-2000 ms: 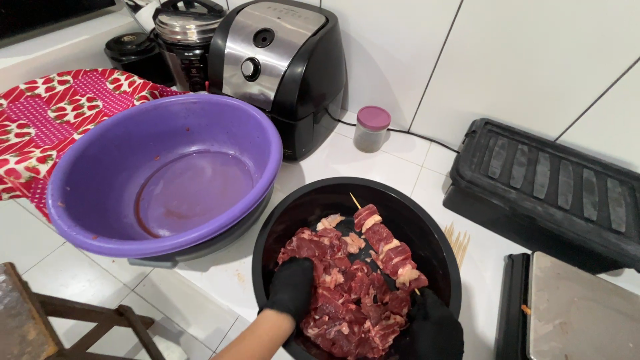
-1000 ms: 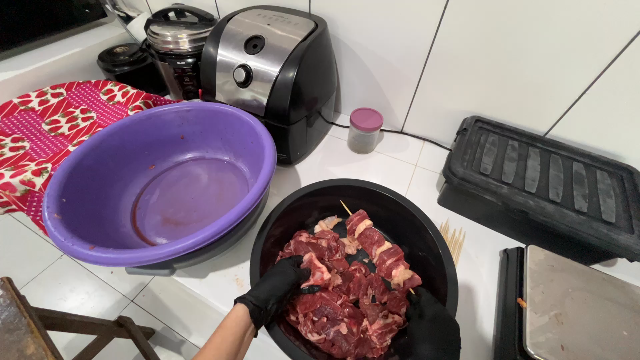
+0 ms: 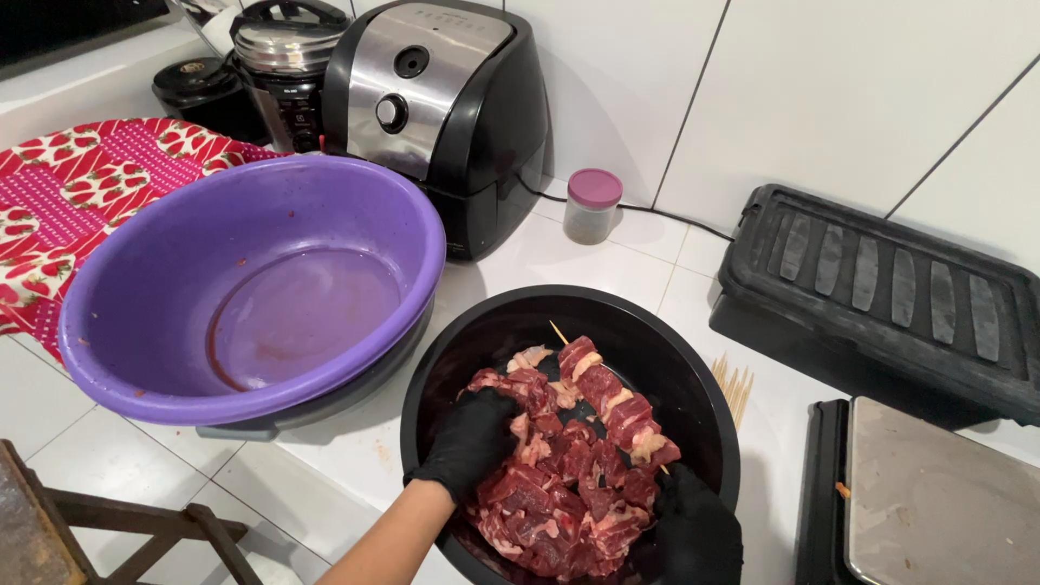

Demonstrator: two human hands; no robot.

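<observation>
A round black bowl (image 3: 569, 301) holds a heap of raw red meat pieces (image 3: 544, 496) with some pale fat. My left hand (image 3: 475, 439), in a black glove, is down in the heap at its left side; its fingertips are partly hidden among the pieces, so its grip is unclear. At the bowl's right side my right hand (image 3: 695, 524), also in a black glove, holds the lower end of a wooden skewer (image 3: 558, 331). Chunks of meat and fat (image 3: 613, 398) are threaded along the skewer, whose bare tip points up and away, to the left.
A purple basin (image 3: 317, 284) with reddish liquid traces stands at left. Behind are an air fryer (image 3: 439, 106), a pressure cooker (image 3: 292, 73) and a lidded jar (image 3: 593, 207). Wooden skewers (image 3: 734, 388), a black lidded box (image 3: 886, 301) and a flat-topped device (image 3: 934, 496) lie at right.
A second ago my left hand lifted a piece of meat above the heap; now it is down among the pieces. My right hand keeps holding the loaded skewer at the bowl's right side.
</observation>
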